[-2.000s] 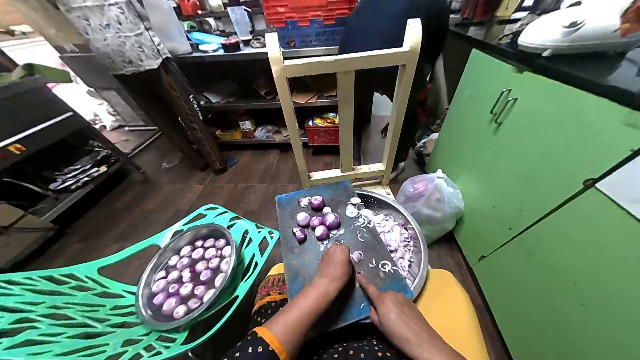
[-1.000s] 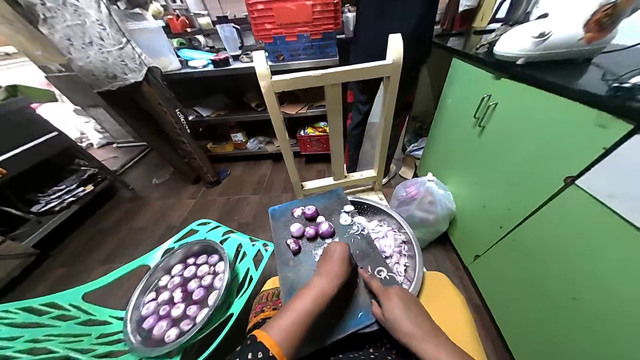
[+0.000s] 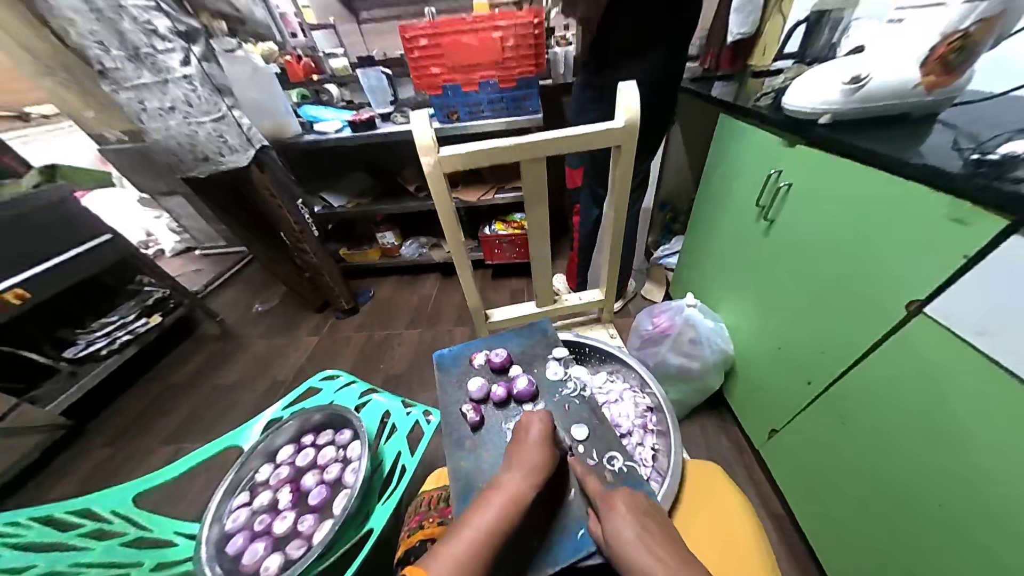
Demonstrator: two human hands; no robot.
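A worn blue cutting board point(image 3: 472, 464) lies across my lap, its right side over a perforated metal bowl point(image 3: 670, 416) of sliced onions point(image 3: 632, 420). My left hand point(image 3: 534, 448) rests on the board with curled fingers; whatever it holds is hidden beneath them. Close beside it, my right hand point(image 3: 624, 508) grips what seems to be a knife, mostly hidden. Several peeled purple onions point(image 3: 524, 389) sit on the board's far half, with slices and rings point(image 3: 579, 432) to the right. At lower left, a metal bowl point(image 3: 210, 512) holds many peeled onions point(image 3: 283, 522).
The left bowl stands on a green plastic chair point(image 3: 160, 472). Ahead are a cream chair point(image 3: 536, 160) and a standing person point(image 3: 612, 152). A tied plastic bag point(image 3: 684, 352) sits by green cabinets point(image 3: 832, 280). Shelves point(image 3: 384, 206) and red and blue crates point(image 3: 476, 52) stand behind.
Both hands stay close together over the board. The view has shifted somewhat. Nothing else has plainly changed.
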